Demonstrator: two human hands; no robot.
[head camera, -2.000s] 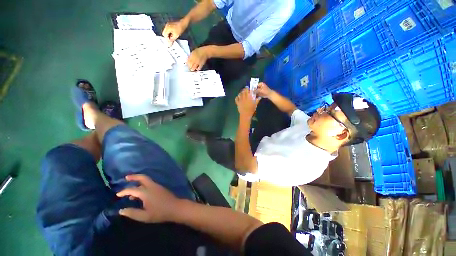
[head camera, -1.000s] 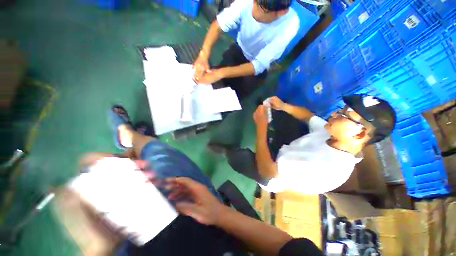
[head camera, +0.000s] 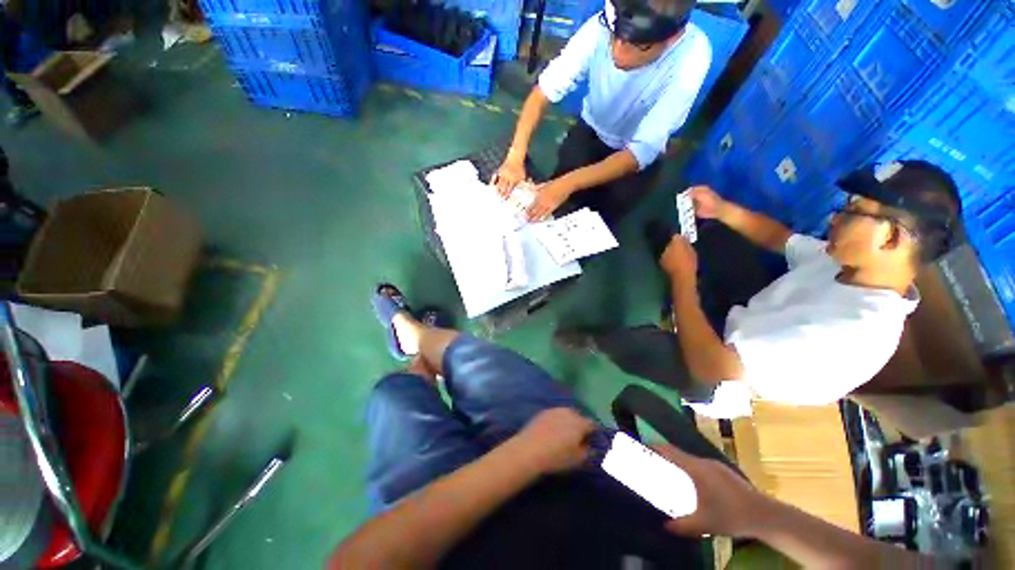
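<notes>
A slim slab with rounded corners and a glowing white face, a smartphone by its look (head camera: 651, 473), is over my lap, tilted down to the right. My left hand (head camera: 560, 438) is closed at its dark upper-left end; the fingertips are hard to make out. My right hand (head camera: 712, 490) grips its lower-right end. White printed sheets (head camera: 573, 236) lie on a white board (head camera: 490, 292) on the low black crate. A light-blue-shirted worker presses papers there with both hands. A white-shirted worker in a dark cap holds a narrow folded leaflet (head camera: 687, 216).
An open cardboard box (head camera: 95, 251) and a red chair (head camera: 95, 457) with chrome legs are at left. Blue crates stand at the back (head camera: 292, 56) and right (head camera: 824, 100). An open box of black items in clear wrap (head camera: 924, 490) is at lower right.
The view has swung left. The large blurred white item at my left hand is gone from there; the smaller glowing slab is now between my hands, which have come together.
</notes>
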